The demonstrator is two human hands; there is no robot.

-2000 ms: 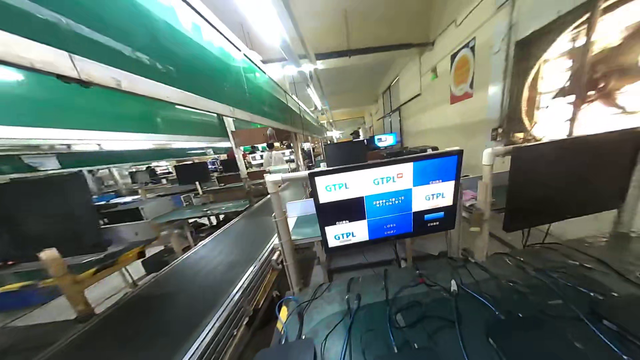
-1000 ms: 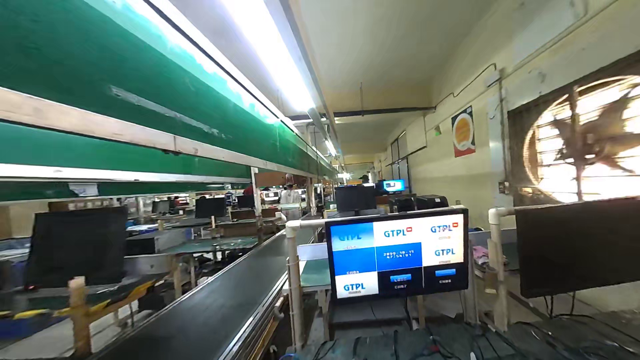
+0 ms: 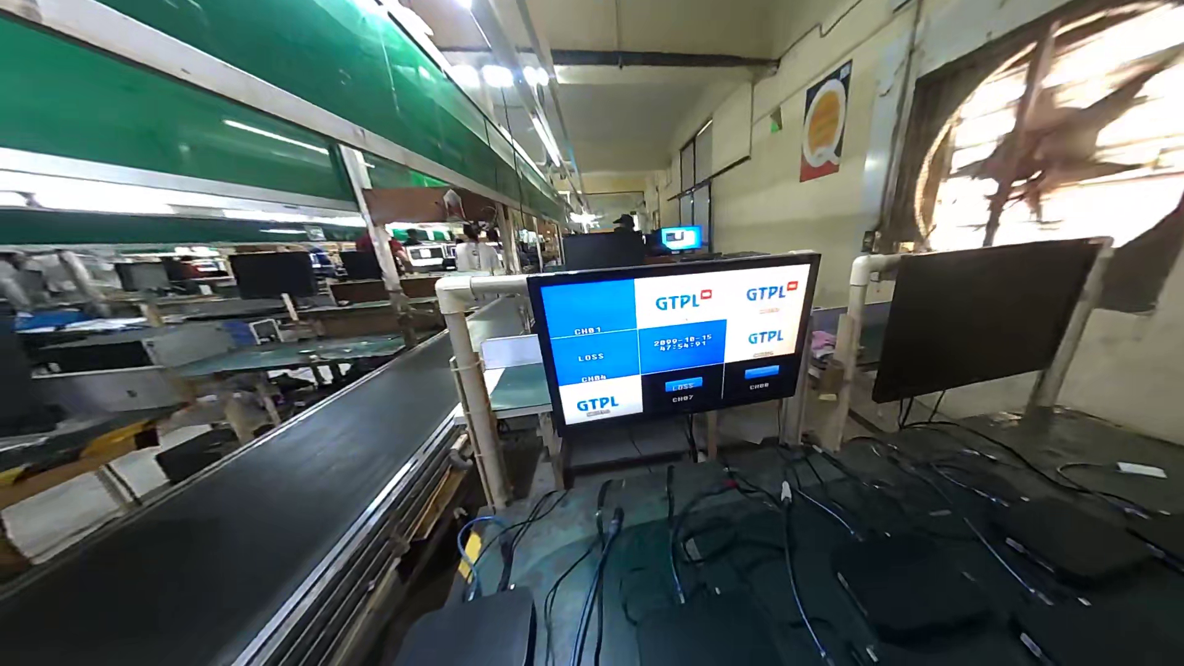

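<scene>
Neither my left hand nor my right hand is in the head view, so what they hold cannot be seen. A lit flat monitor [image 3: 683, 338], its picture split into a grid of blue, white and black tiles, hangs on a frame of white pipes [image 3: 476, 398]. Below it, several flat black set-top-type boxes stand on a dark green work table [image 3: 555, 527]; one box [image 3: 476, 629] is cut off at the bottom edge, another [image 3: 906, 583] sits to the right. Black and blue cables [image 3: 601, 564] run between them.
A dark conveyor belt [image 3: 305, 462] runs along the left side of the table. At right stands a second, dark monitor [image 3: 985, 314], below a large wall fan [image 3: 1054, 139]. Green panels [image 3: 277, 83] hang overhead at left. People are in the far background.
The view has tilted up, then down again. Some tiles on the lit monitor differ from before: the top left one is now plain blue, where it was white with a logo.
</scene>
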